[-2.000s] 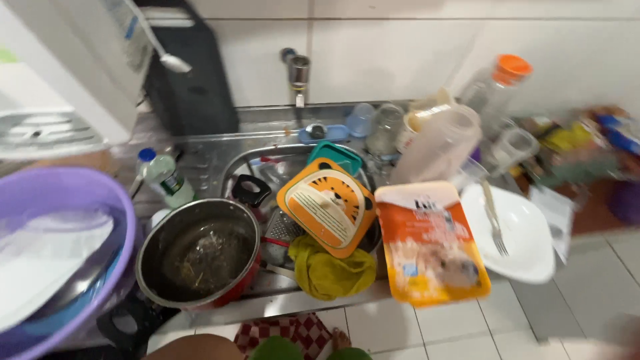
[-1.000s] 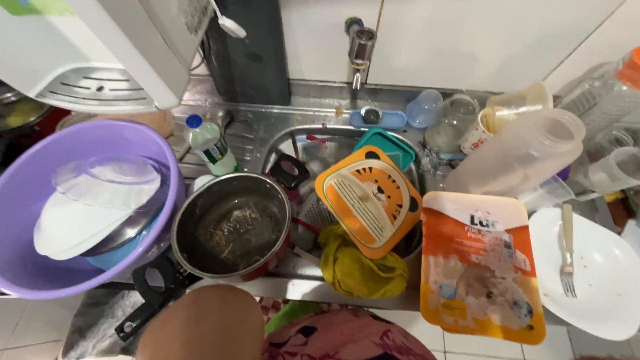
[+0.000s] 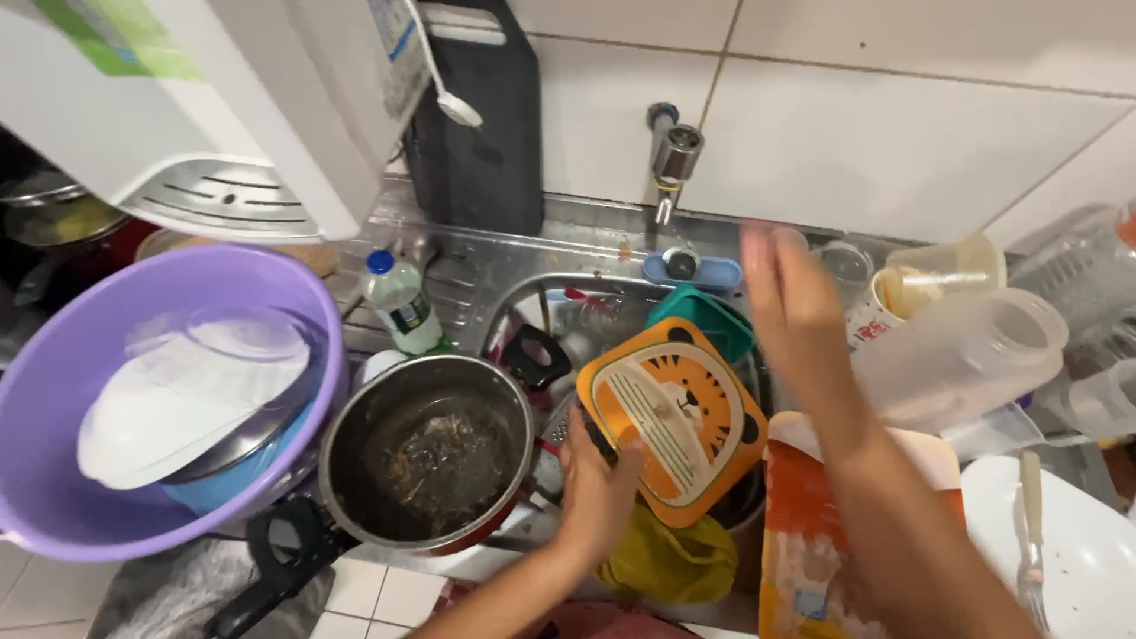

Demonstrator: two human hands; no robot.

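My left hand (image 3: 596,484) is at the lower left edge of an orange tiger-face plate (image 3: 683,417), its thumb over the rim; whether it grips the plate is not clear. The plate lies tilted on dishes in the steel sink (image 3: 506,306). Blurred, my right hand (image 3: 794,293) reaches toward the cups behind the sink's right side, beside a blue holder (image 3: 701,271); its grip cannot be made out. Under the plate are a teal container (image 3: 710,324) and a yellow-green cloth (image 3: 674,559). A pot with murky liquid (image 3: 426,461) stands left of my left hand.
At left are a purple basin (image 3: 44,373) with dishes and a plastic bottle (image 3: 404,306). The faucet (image 3: 676,160) is on the tiled wall. At right stand a translucent pitcher (image 3: 958,364), a paper cup (image 3: 874,306), an orange package (image 3: 790,515) and a white plate with a fork (image 3: 1092,550).
Both my hands have come into view over the sink, the left to the tiger plate, the right toward the cups behind. The plate lies much as before.
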